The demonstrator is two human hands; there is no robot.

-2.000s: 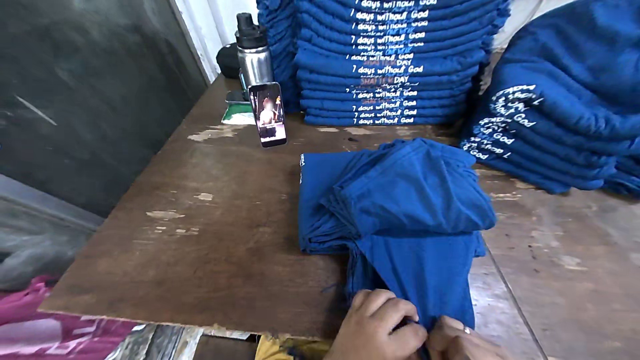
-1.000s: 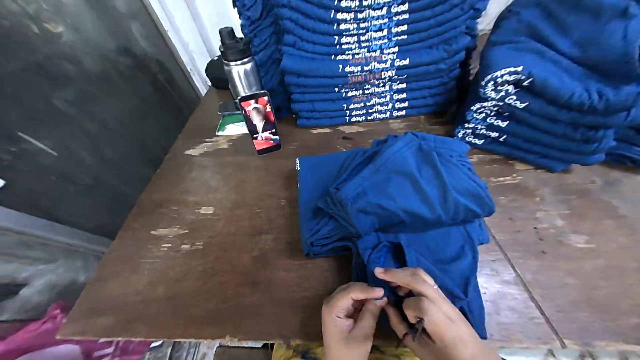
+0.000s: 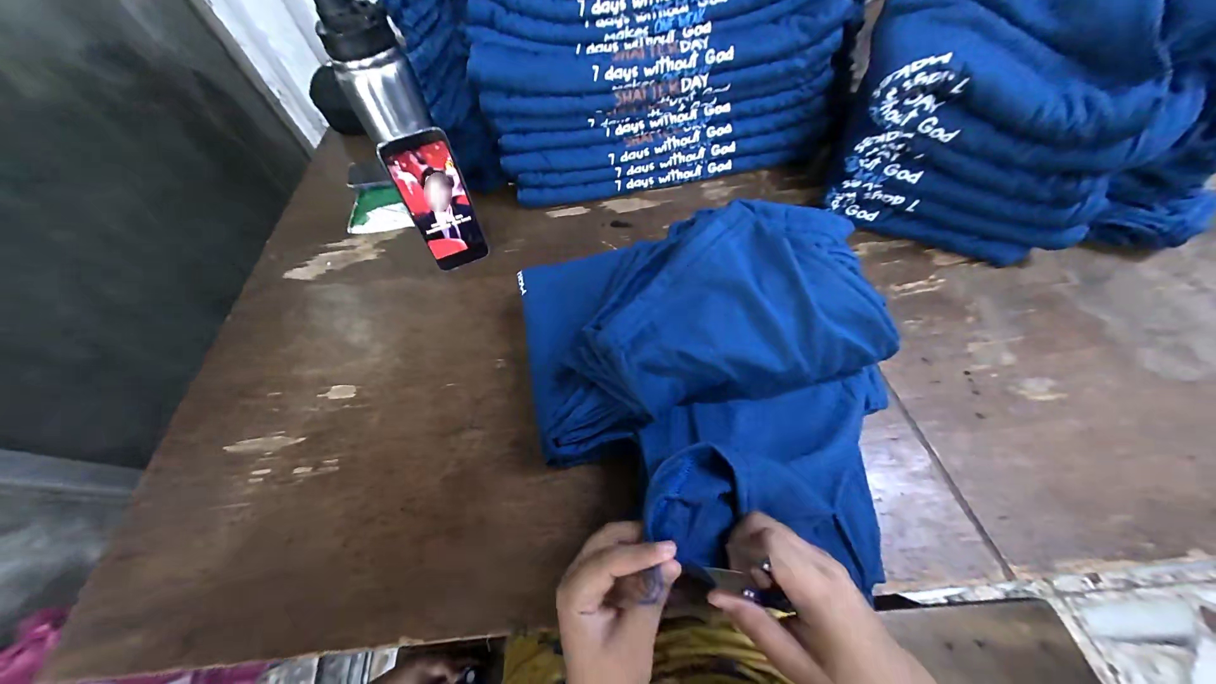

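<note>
A folded blue cloth garment lies on a blue folded pile in the middle of the wooden table. One part of it hangs toward the front edge, with a round hemmed opening facing me. At the left of that opening my left hand pinches the fabric edge and a bit of blue thread between thumb and fingertips. My right hand is just to the right, shut on a small tool with a thin metal blade, its point close to the hem; its dark handle is mostly hidden by the fingers.
Tall stacks of folded blue printed shirts stand at the back, with another stack at back right. A phone with a lit screen leans against a steel bottle. The wooden table has worn patches and a seam on the right.
Two seconds ago both hands were low on the cloth near the front edge. The round opening now faces up between them, and the blade shows in the right hand.
</note>
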